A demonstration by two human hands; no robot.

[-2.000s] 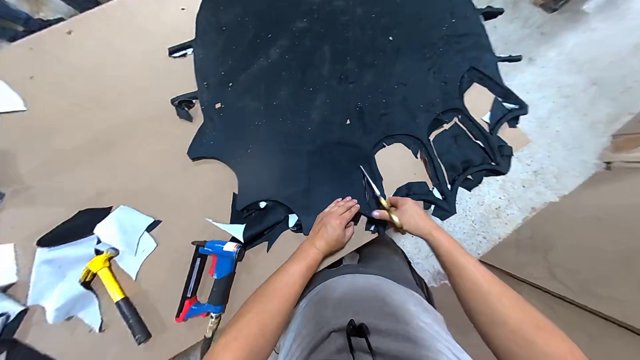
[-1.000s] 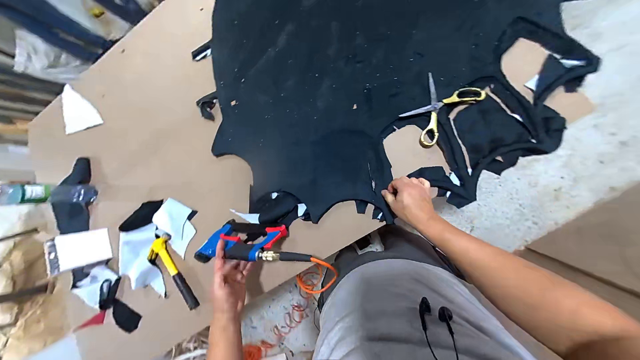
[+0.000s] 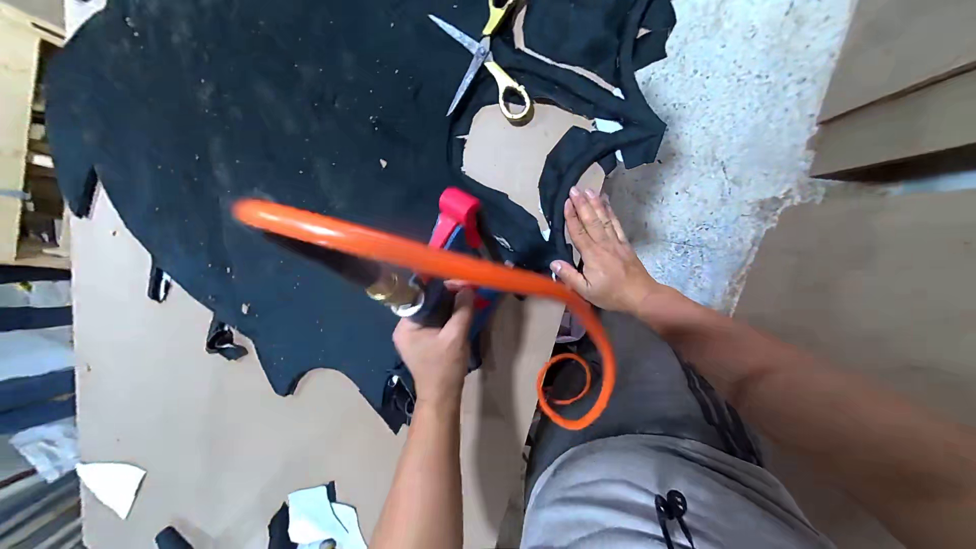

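My left hand (image 3: 435,347) grips a red and blue pneumatic staple gun (image 3: 457,221) over the near edge of the black fabric (image 3: 305,152). An orange coiled air hose (image 3: 427,255) runs from its brass fitting and crosses in front of it, blurred. The tool's nose is hidden. My right hand (image 3: 606,248) lies with fingers spread on the fabric's cut edge strip, at the board's edge. Beyond it, yellow-handled scissors (image 3: 482,53) lie spread on the fabric, one handle loop over a cut-out where the tan board (image 3: 511,152) shows.
White and black fabric scraps (image 3: 320,515) lie at the lower left, with a white triangular scrap (image 3: 113,486) farther left. Speckled concrete floor (image 3: 709,152) and stacked tan boards (image 3: 900,91) are at the right. Wooden shelving (image 3: 19,145) stands at the far left.
My left hand has brought the staple gun from beside the fabric to its near edge. My right hand, earlier holding the scissors, then at the fabric edge, now lies spread. The view has turned.
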